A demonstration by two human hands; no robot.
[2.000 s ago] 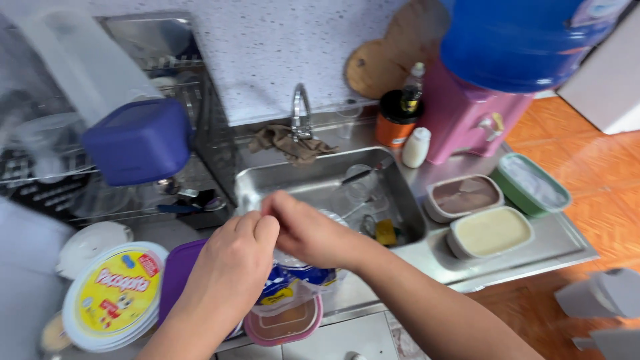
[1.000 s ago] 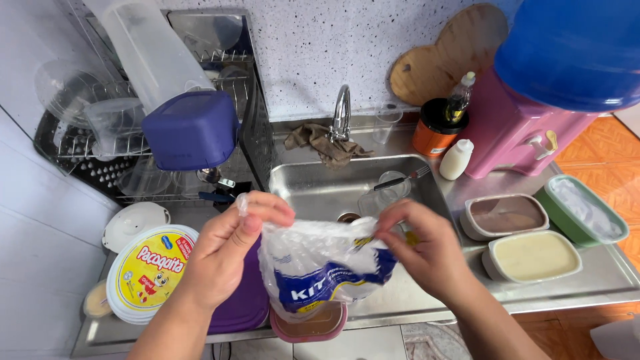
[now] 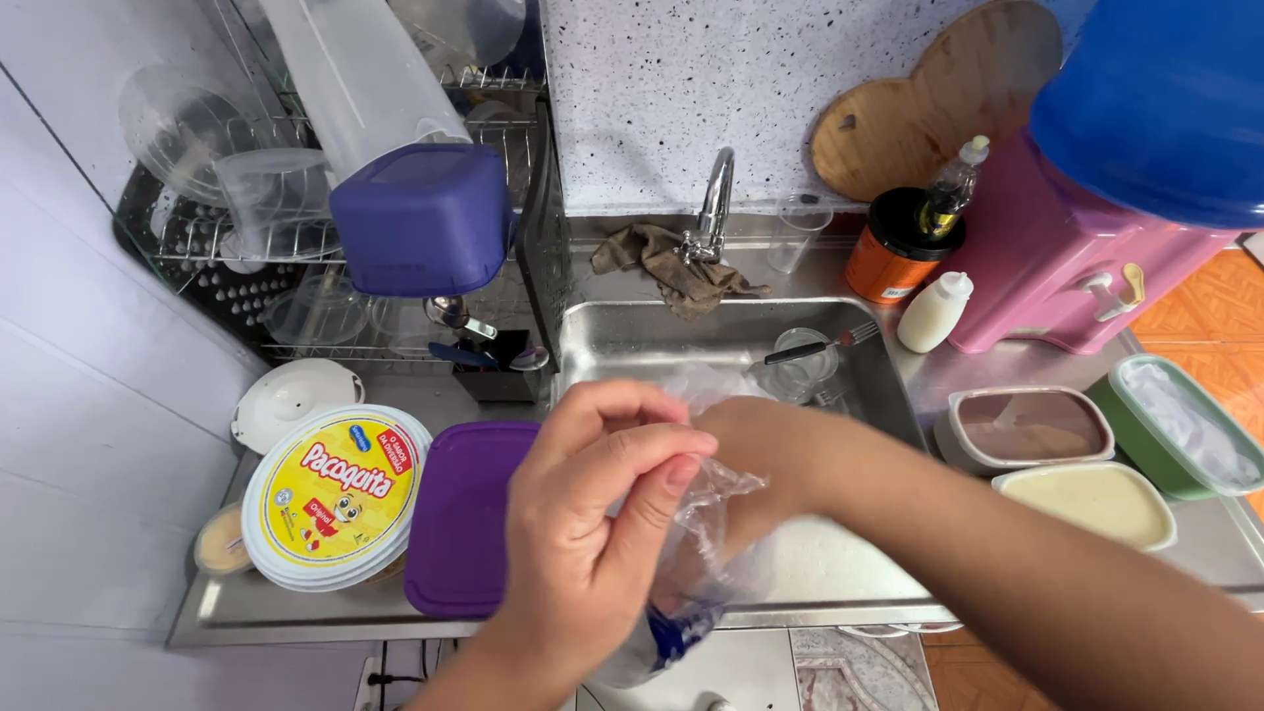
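My left hand [image 3: 602,494] pinches the rim of a thin clear plastic bag [image 3: 696,513] between thumb and fingers, in front of the sink. The bag hangs down past the counter's front edge, and blue print shows near its bottom. My right hand [image 3: 770,464] is bent down at the bag, behind and to the right of my left hand; its fingers are mostly hidden by the plastic and my left hand, so its grip cannot be told. Beside my left hand lies a purple plastic lid [image 3: 459,523].
Left are a round Paçoquita tub [image 3: 336,489] and a dish rack with a blue container [image 3: 425,222]. The steel sink [image 3: 632,341] holds a fork [image 3: 857,334] and clear cups. Right stand tubs of brown [image 3: 1027,425] and cream [image 3: 1086,504] contents, near a pink water dispenser [image 3: 1047,237].
One second ago both hands held the bag's top spread apart. Now my right hand has come in close to my left, bent down at the bag, and the printed part hangs lower.
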